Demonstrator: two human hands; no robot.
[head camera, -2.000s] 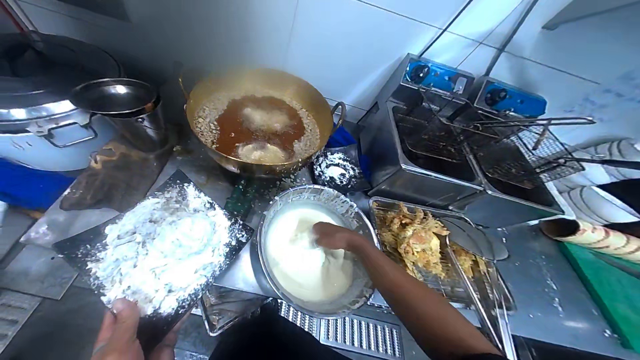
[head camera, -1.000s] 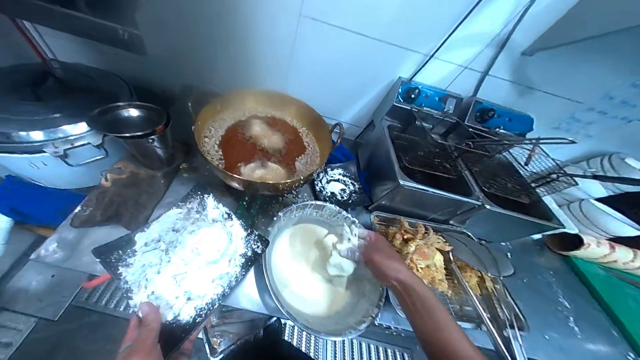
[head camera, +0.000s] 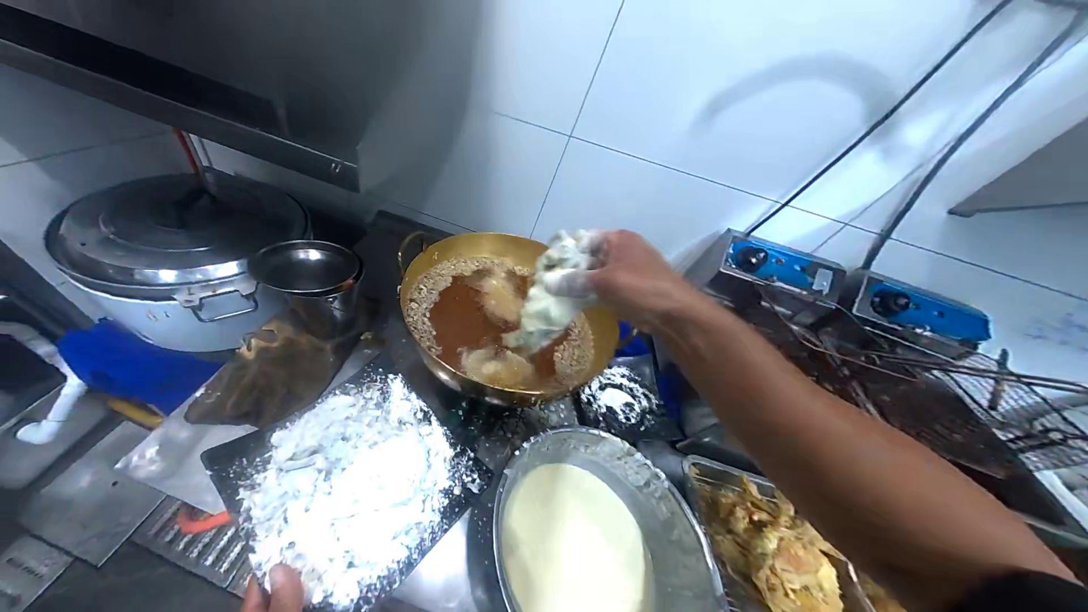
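Observation:
My right hand (head camera: 616, 276) holds a batter-coated piece of food (head camera: 548, 297) over the right side of a brass-coloured pan (head camera: 501, 391) of brown oil. The lower end of the piece is at the oil's surface. Two pale pieces (head camera: 497, 365) fry in the bubbling oil. My left hand (head camera: 276, 591) is at the near edge of a dark tray (head camera: 217, 463) heaped with white flour (head camera: 357, 493); only fingertips show, so its grip is partly hidden. A metal bowl (head camera: 680, 527) of pale batter (head camera: 574, 540) stands between the tray and the fried food.
A tray of fried food (head camera: 790, 569) lies under my right forearm. Deep fryers with blue control boxes (head camera: 786, 263) stand at right. At left are a large lidded pot (head camera: 170, 297), a small metal pot (head camera: 310, 272) and blue cloth (head camera: 140, 365). A floury dark container (head camera: 625, 404) sits beside the pan.
My right hand has moved from the batter bowl up to the pan, carrying the coated piece. My left hand stays at the flour tray. The view has shifted.

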